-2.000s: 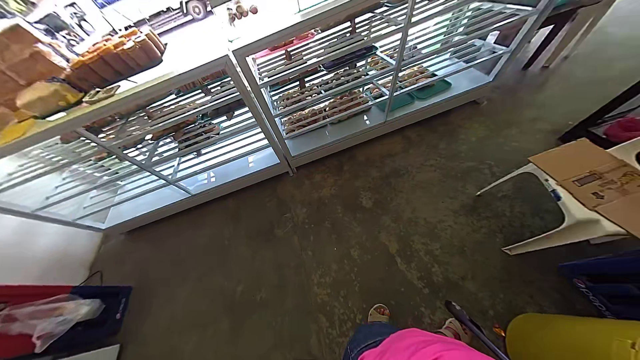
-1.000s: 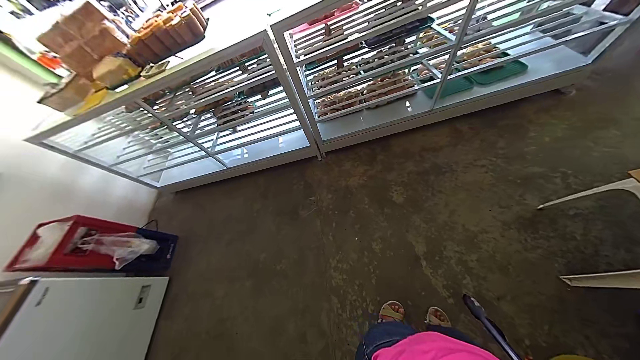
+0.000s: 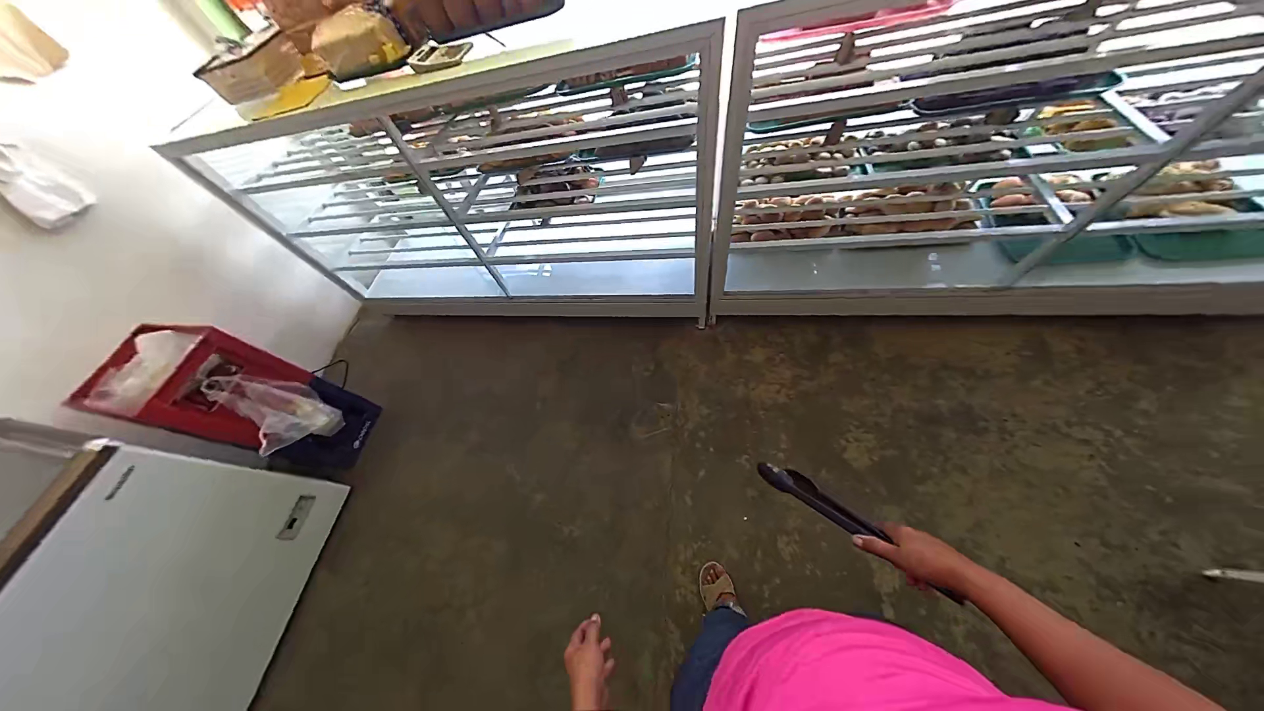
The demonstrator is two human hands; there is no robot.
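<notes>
My right hand holds a pair of black serving tongs over the concrete floor, their tips pointing up and to the left. At the bottom centre my left hand hangs low with nothing in it, its fingers slightly curled and partly apart. Ahead of both hands stand glass display cases with metal frames. Behind their bars, breads lie on trays, some of them green. Neither hand touches the cases.
At the left, a white chest freezer stands near stacked red and blue crates with a plastic bag. Packed baked goods and a small dish sit on the case top. A white wall closes the left side.
Both hands and forearms have come into view; the tongs now show fully in my right hand. The view has turned left, so the chair and cardboard at the right are gone.
</notes>
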